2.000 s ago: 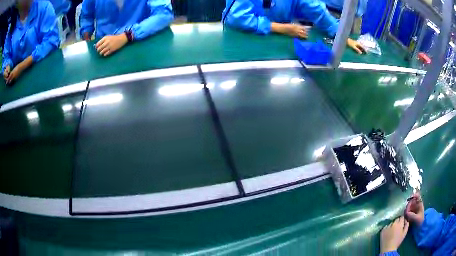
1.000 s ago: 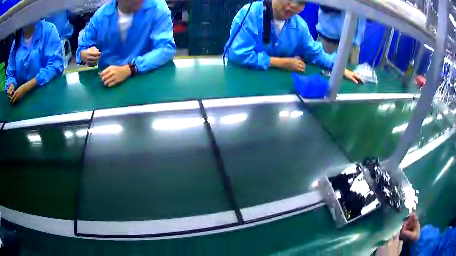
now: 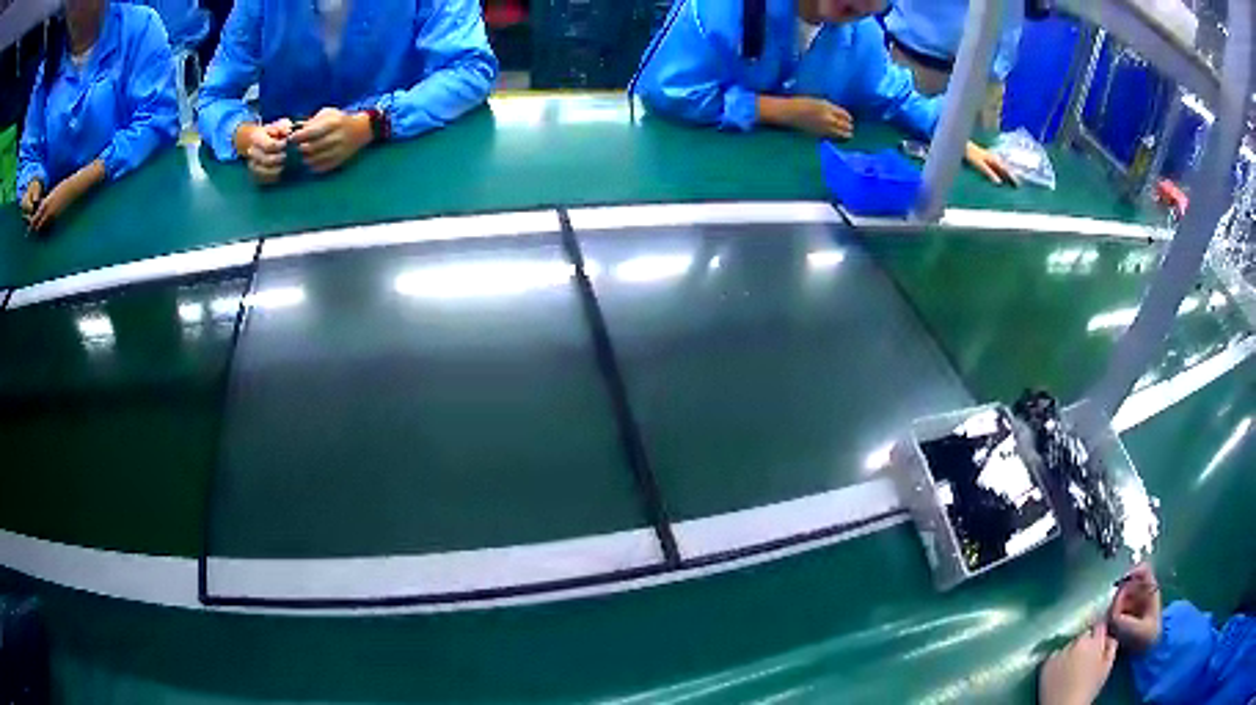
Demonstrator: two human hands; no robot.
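Observation:
Neither of my hands is in view. Nearest in front of me are flat, glossy grey-green panels (image 3: pixel 427 413) with thin black edge strips (image 3: pixel 623 400), overlapping white strips on the bench. At the right, a clear-grey open bin (image 3: pixel 985 489) holds small black and white pieces. Beside it is a shiny dark tangled heap (image 3: pixel 1074 475), with a loose pile of small white parts (image 3: pixel 1138 521) at its outer edge.
At the lower right, a neighbour's hands (image 3: pixel 1132 609) hold a tiny dark piece. Across the bench, several people in blue smocks rest or hold their hands on the green surface. A blue bin (image 3: pixel 871 179) sits by a grey post (image 3: pixel 960 110).
The view tipped up, then partly back down. The person across at left centre has brought both hands together around something small and dark. The neighbour's hands at the lower right stay close together.

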